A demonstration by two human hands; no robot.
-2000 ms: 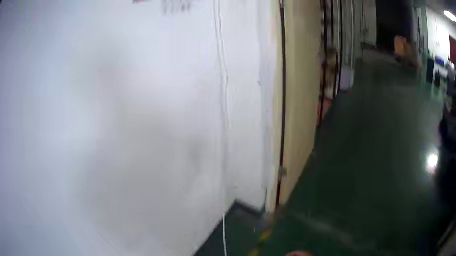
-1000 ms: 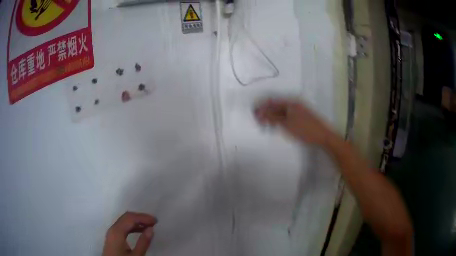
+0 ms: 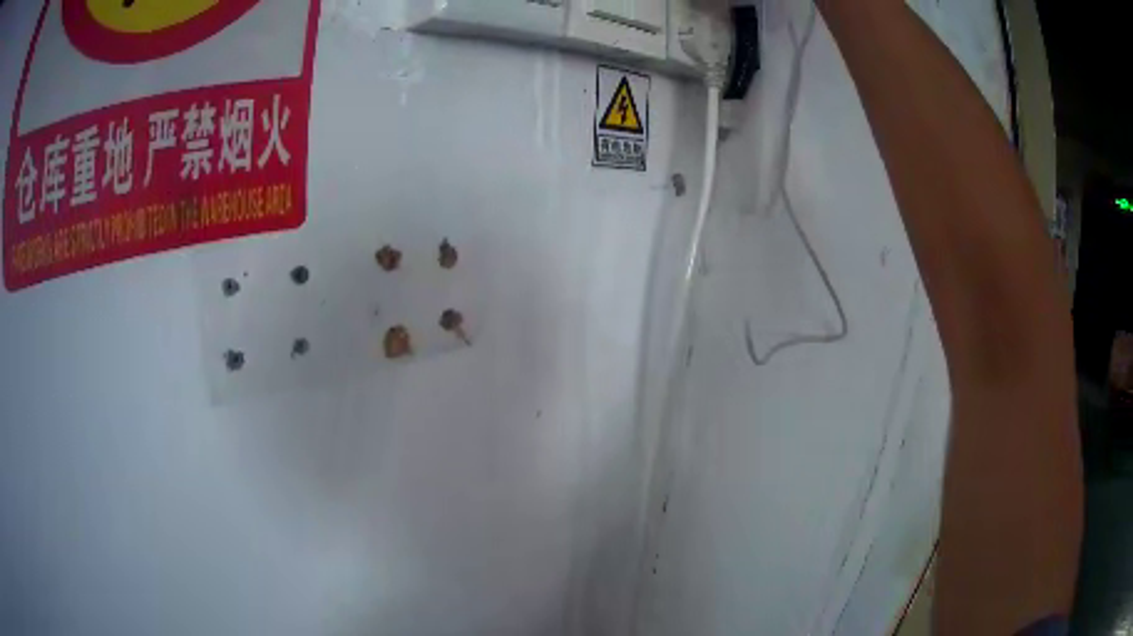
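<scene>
A white wall panel point(image 3: 522, 497) fills most of the view. At its top edge is a white socket strip point(image 3: 621, 25), cut off by the frame, with a white plug point(image 3: 705, 47) at its right end and a white cord point(image 3: 698, 224) running down. A small black item point(image 3: 743, 52) is beside the plug. My bare right forearm point(image 3: 994, 286) rises along the right side and leaves at the top edge; my right hand is beyond that edge, so its hold is hidden. My left hand is out of the picture.
A red and white warning sign point(image 3: 155, 174) is at upper left, a small yellow triangle label point(image 3: 621, 117) below the strip. Several bolt heads point(image 3: 300, 275) dot the panel. A thin wire point(image 3: 823, 280) hangs in a loop. A dark area with green floor point(image 3: 1110, 497) is at far right.
The view has turned up and left from the doorway side to the panel and sockets. My right arm has risen and its hand left at the top. My left hand has left the view.
</scene>
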